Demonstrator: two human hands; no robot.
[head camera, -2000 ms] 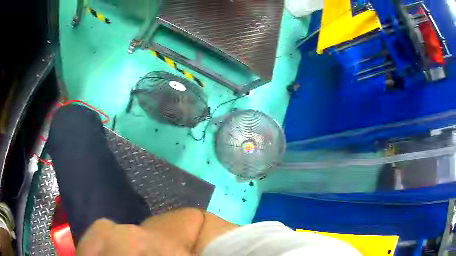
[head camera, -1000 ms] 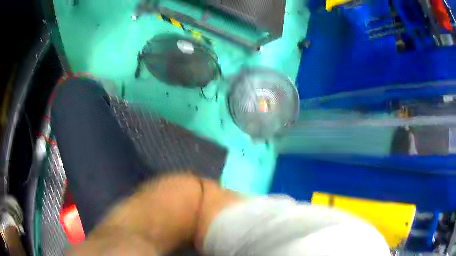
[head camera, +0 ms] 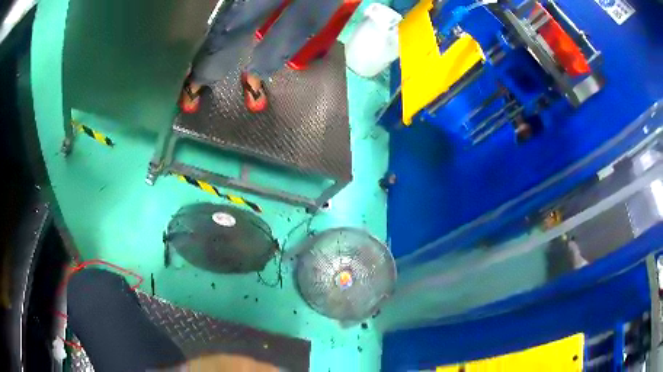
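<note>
A strip of bare skin from my right hand or wrist (head camera: 227,364) shows at the bottom edge, cut off; its fingers and anything in them are hidden. My left hand is out of the picture. My dark-trousered leg (head camera: 120,320) reaches up from the lower left. Two round floor fans lie nearest in front: a dark one (head camera: 218,243) with a white centre, and a grey one (head camera: 347,290) with a coloured centre, to its right.
A person in grey trousers and red shoes (head camera: 254,94) stands on a raised metal platform (head camera: 298,123). Tread plate (head camera: 211,327) lies by my leg. Blue machinery (head camera: 451,189) with yellow guards (head camera: 414,80) fills the right. A white bag-like object (head camera: 372,43) is behind.
The view has tilted up, so fans, platform and leg sit lower in the picture. The person on the platform has come into view. My right arm and white sleeve have mostly dropped out below.
</note>
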